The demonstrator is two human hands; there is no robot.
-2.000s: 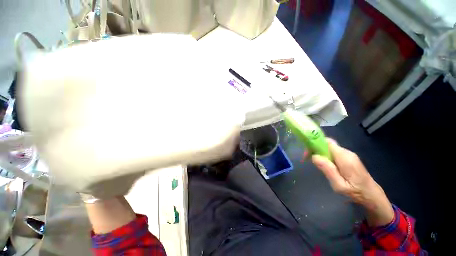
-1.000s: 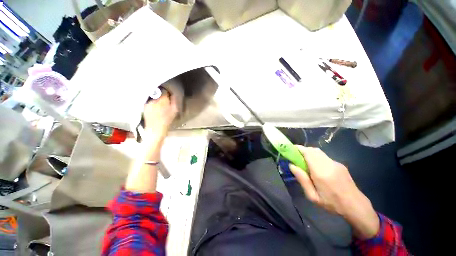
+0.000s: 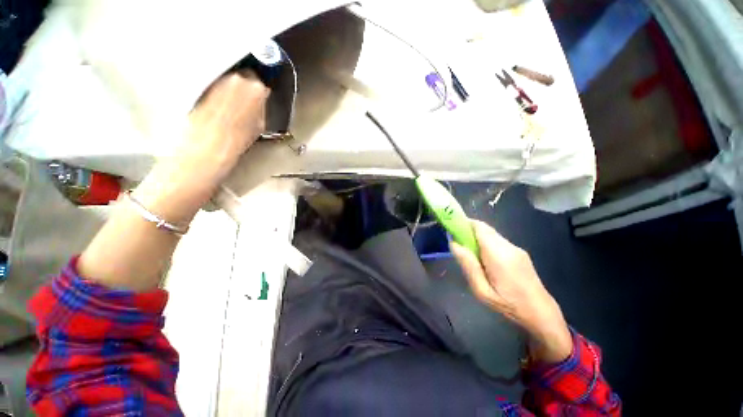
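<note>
A pale beige tote bag (image 3: 138, 73) lies on its side on the table, glaring white, its shaded mouth towards me. My left hand (image 3: 228, 114) is curled at the left of the mouth, gripping the bag there; its fingertips are partly hidden. A round white piece (image 3: 266, 52) shows just above the fingers. Thin handle loops and a small metal piece (image 3: 275, 137) hang at the mouth. My right hand (image 3: 505, 277) is closed round the green handle of a long-nozzle lighter (image 3: 444, 213). Its dark nozzle points up-left, the tip in front of the bag's mouth. No flame shows.
Red-handled nippers (image 3: 518, 91), a brown stick (image 3: 534, 75), a black pen (image 3: 459, 84) and a violet item (image 3: 438, 88) lie on the white tablecloth (image 3: 481, 155). Loose threads hang at its edge. A red can (image 3: 99, 187) lies left; a blue crate (image 3: 432, 243) is below.
The bag first swung up in my left hand, then came down on the table with its mouth towards me. The view has moved closer to it. The lighter's tip has stayed near the mouth.
</note>
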